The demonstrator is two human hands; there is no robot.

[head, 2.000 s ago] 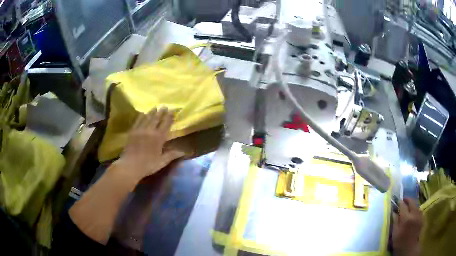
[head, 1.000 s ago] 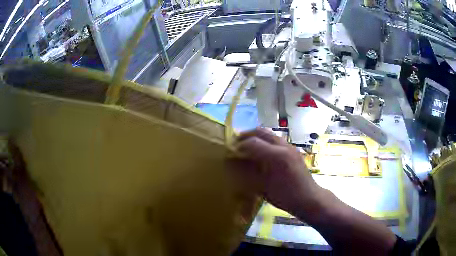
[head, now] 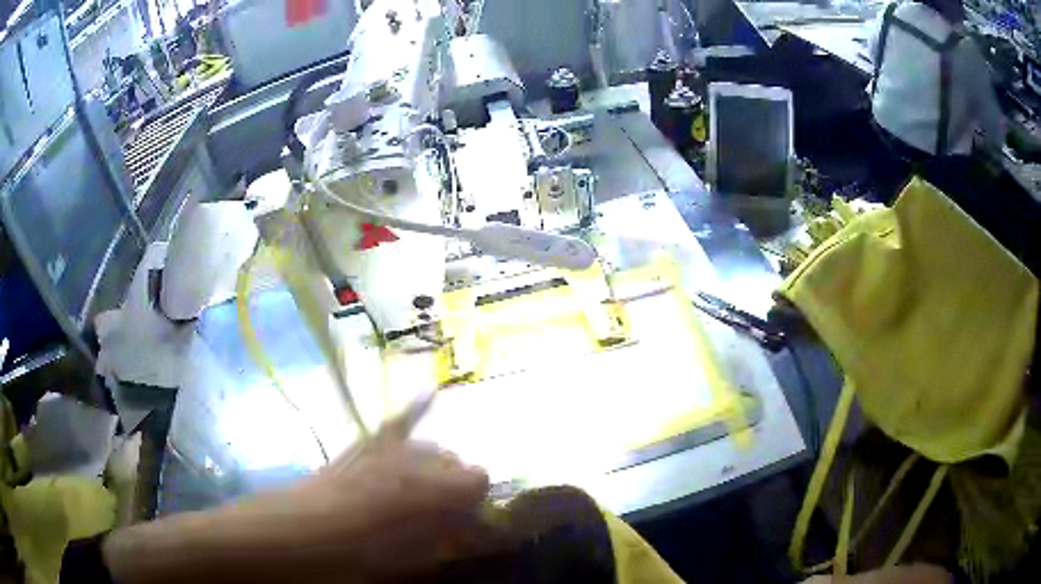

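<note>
My left hand (head: 400,491) is blurred at the lower left centre, thumb raised, at the table's front edge. A yellow bag with a dark brown part (head: 559,513) lies against its fingers, cut off by the bottom edge. A blurred yellow strap (head: 311,308) loops up behind the hand; its grip is unclear. Only a sliver of my right hand (head: 885,575) shows at the bottom right edge, fingers hidden. The yellow-taped clamp frame (head: 525,299) sits on the brightly lit template plate (head: 582,411).
The machine head (head: 377,205) and lamp (head: 531,244) stand over the frame. Thread snips (head: 742,322) lie right of the plate. Another yellow bag (head: 925,331) with hanging straps is at right, beside a tablet-like screen (head: 750,143). A person (head: 930,74) is at the back right.
The view has turned right. The large bag that filled the left front is now low at the bottom edge. My right hand has left its rim; my left hand has come into view.
</note>
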